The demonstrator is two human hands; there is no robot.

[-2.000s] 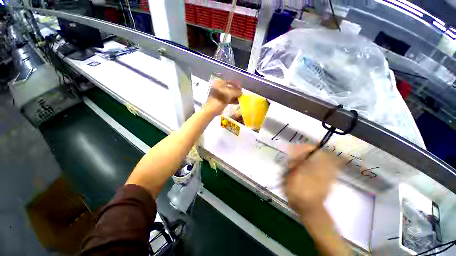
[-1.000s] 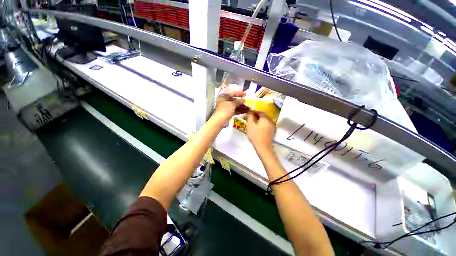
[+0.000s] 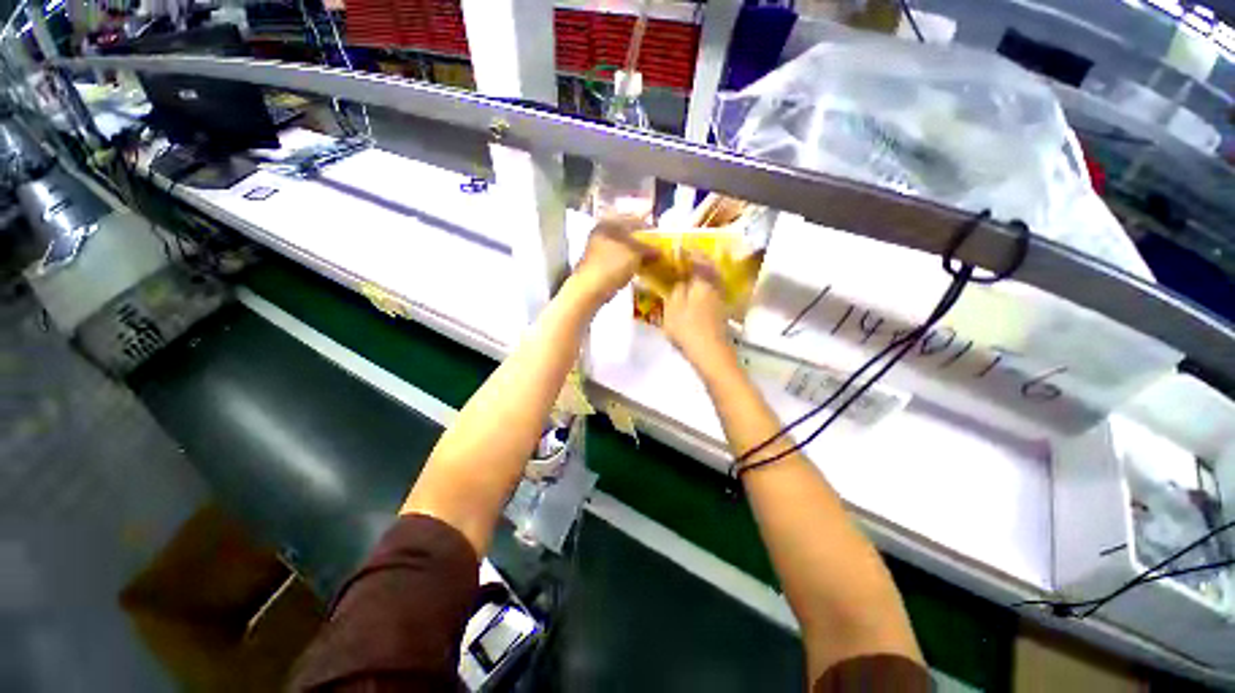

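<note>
A yellow item (image 3: 738, 260), blurred, stands on the white shelf (image 3: 627, 355) just under the metal rail, beside the white foam box. My left hand (image 3: 612, 257) is at its left upper edge, with fingers bent. My right hand (image 3: 696, 311) is at its front, fingertips against the yellow surface. The fingers are blurred and partly hide each other, so I cannot tell whether either hand grips it. Brownish pieces (image 3: 721, 211) show behind its top.
A metal rail (image 3: 840, 200) crosses above my hands, with a black cord (image 3: 894, 355) hanging from it to my right forearm. A white foam box (image 3: 935, 325) with handwriting and clear plastic stands right. A white post (image 3: 531, 203) is left; a dark belt (image 3: 298, 433) runs below.
Since two seconds ago, my right hand has moved from the lower right to the yellow item beside my left hand. Over the last second, both hands stay at it and the view shifts slightly.
</note>
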